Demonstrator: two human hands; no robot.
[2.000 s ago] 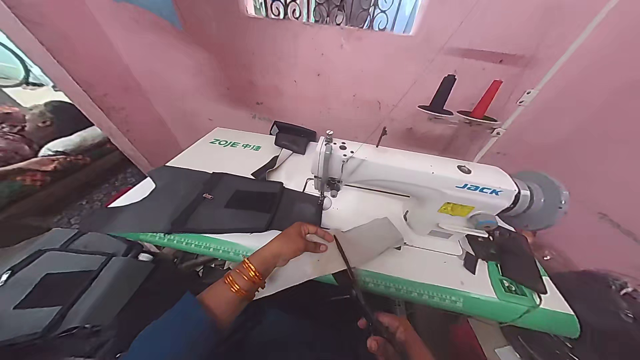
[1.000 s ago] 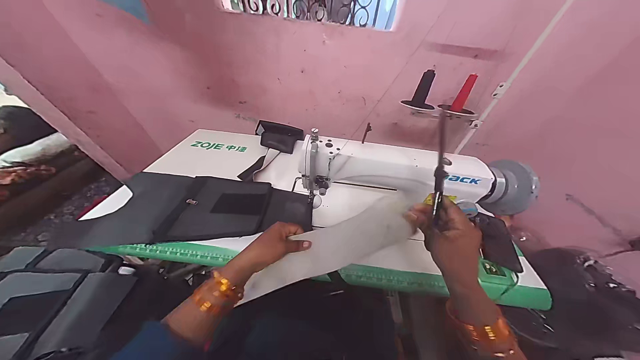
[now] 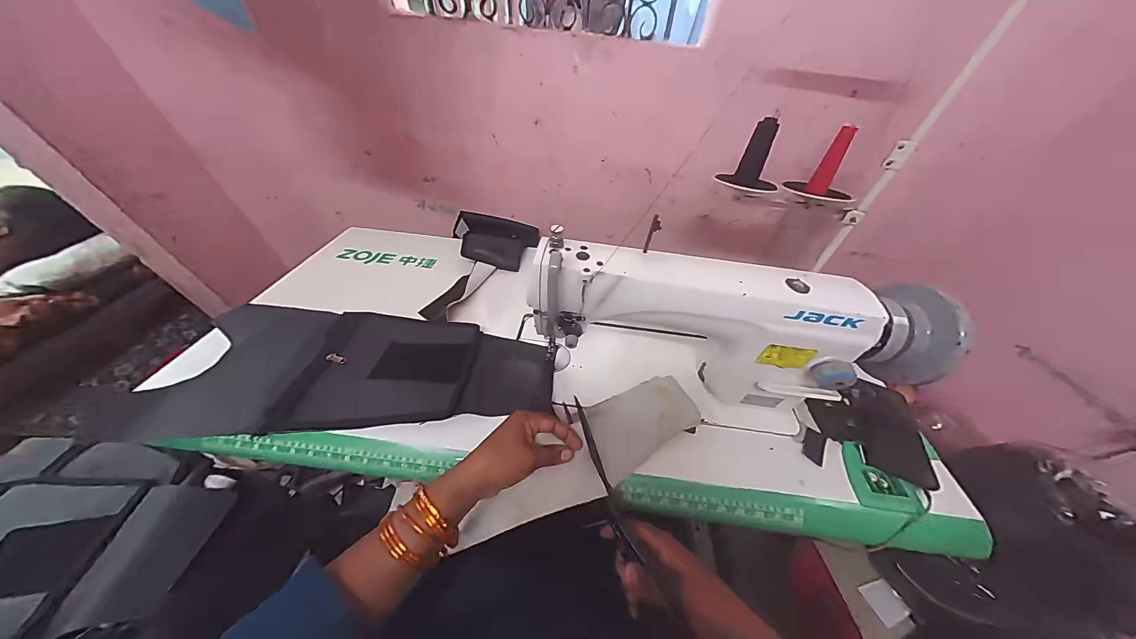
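My right hand (image 3: 643,564) holds dark-handled scissors (image 3: 602,470), whose long blades point up and away across a light grey-white fabric piece (image 3: 639,426). My left hand (image 3: 532,453) is at the fabric's left side, thumb and fingertips close together near the blades; whether cloth is pinched between them is hard to see. The fabric lies over the front edge of the table of a white Jack sewing machine (image 3: 728,306). Left of the needle area, a dark grey stitched fabric panel (image 3: 382,368) with a zipper pull lies across the table, its right end by the presser foot.
A small black pouch-like piece (image 3: 497,240) sits behind the machine head. Black (image 3: 757,155) and red (image 3: 832,162) thread cones stand at the wall. More grey panels (image 3: 98,532) lie at lower left. A dark flat item (image 3: 892,435) rests at the table's right, and dark material (image 3: 1012,532) is beyond.
The right hand with the scissors has come down from in front of the machine arm to the table's front edge. It no longer lifts the fabric's right end, which now lies on the table.
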